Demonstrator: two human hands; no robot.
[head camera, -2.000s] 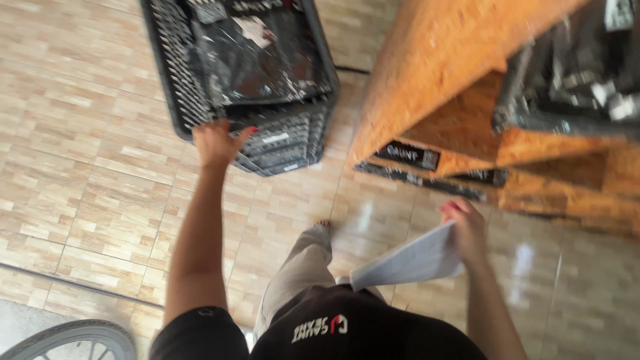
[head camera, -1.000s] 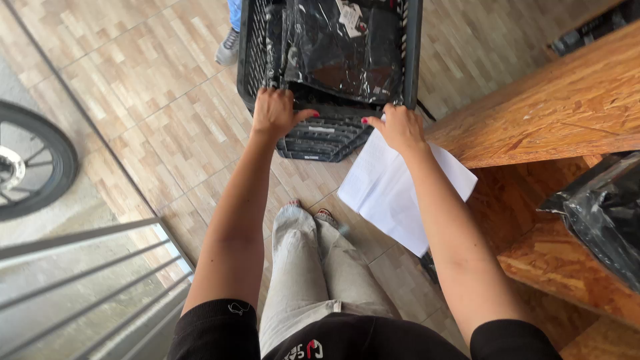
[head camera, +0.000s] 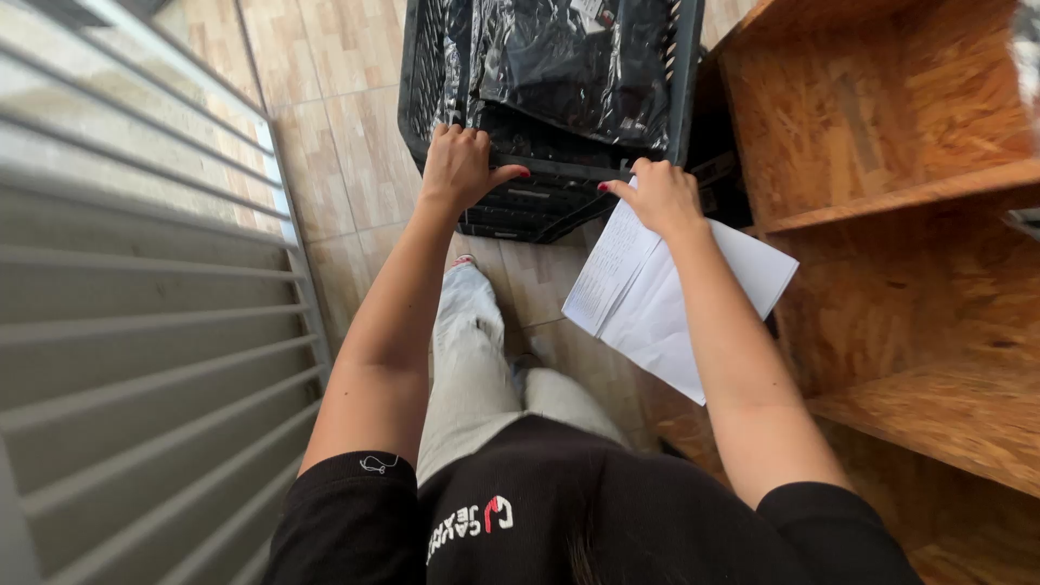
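A black plastic crate (head camera: 552, 172) stands at the top middle, holding dark goods in clear plastic bags (head camera: 569, 77). My left hand (head camera: 461, 166) grips the near left part of its rim, fingers over the edge and thumb along it. At the near right corner, my right hand (head camera: 662, 195) grips the same rim and also holds sheets of white paper (head camera: 650, 317). The sheets hang down under my right wrist and forearm, and one bears writing. Below the rim, the crate's side looks like several stacked layers.
On the right stands a shelf unit of orange-brown strand board (head camera: 877, 203) with open compartments, close to the crate and my right arm. A white metal railing (head camera: 162, 325) runs along the left. Tiled floor (head camera: 366, 162) lies between railing and crate.
My right hand, apart from the crate two seconds ago, has come onto its rim with the papers. The view has shifted a lot, and the railing now fills the left side.
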